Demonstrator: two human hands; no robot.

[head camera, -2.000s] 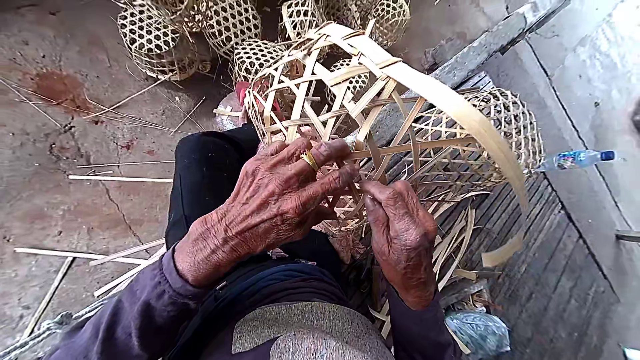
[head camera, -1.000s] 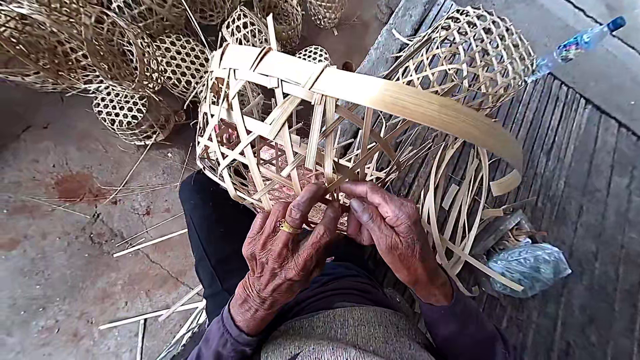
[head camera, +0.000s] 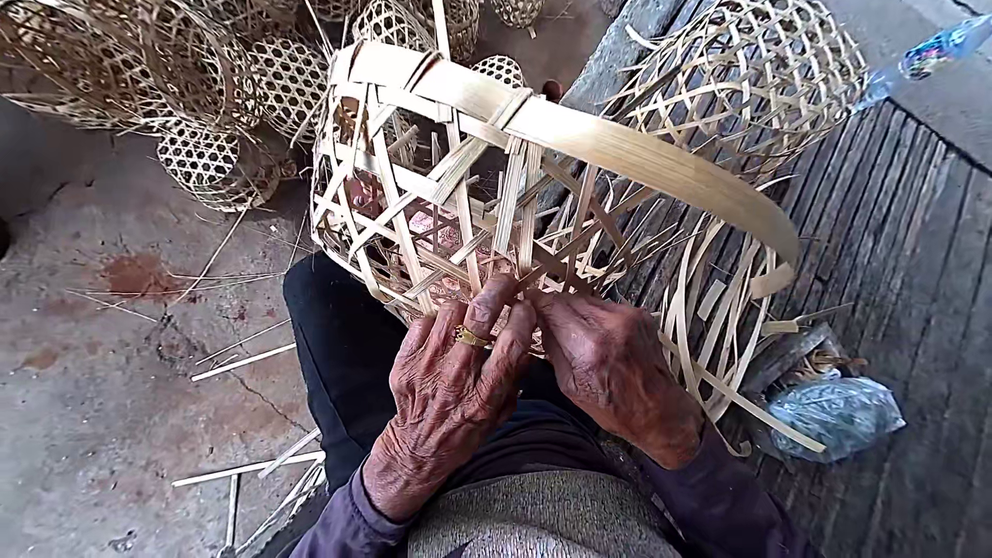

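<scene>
An open-weave bamboo basket (head camera: 403, 182) lies on its side over my lap. Along its upper edge runs a wide, flat bamboo rim strip (head camera: 620, 147), whose free end curls down at the right. Thin splints are looped over the strip in several places. My left hand (head camera: 457, 380), with a yellow ring, grips the near side of the weave between thumb and fingers. Right beside it, my right hand (head camera: 620, 364) pinches the splints at the same spot. The fingertips nearly meet, and they hide the exact crossing that they hold.
Finished-looking woven baskets (head camera: 201, 155) are piled at the upper left. Another basket (head camera: 744, 85) rests on the slatted wooden surface (head camera: 876, 271) at right, near a plastic bottle (head camera: 930, 58), loose bamboo strips (head camera: 690, 310) and a plastic bag (head camera: 837, 415). Cut splints (head camera: 244, 469) lie on the concrete floor.
Since two seconds ago, the view has shifted. The basket is turned so its rim strip lies flatter across the top, and my left hand has moved from the upper weave down beside my right hand.
</scene>
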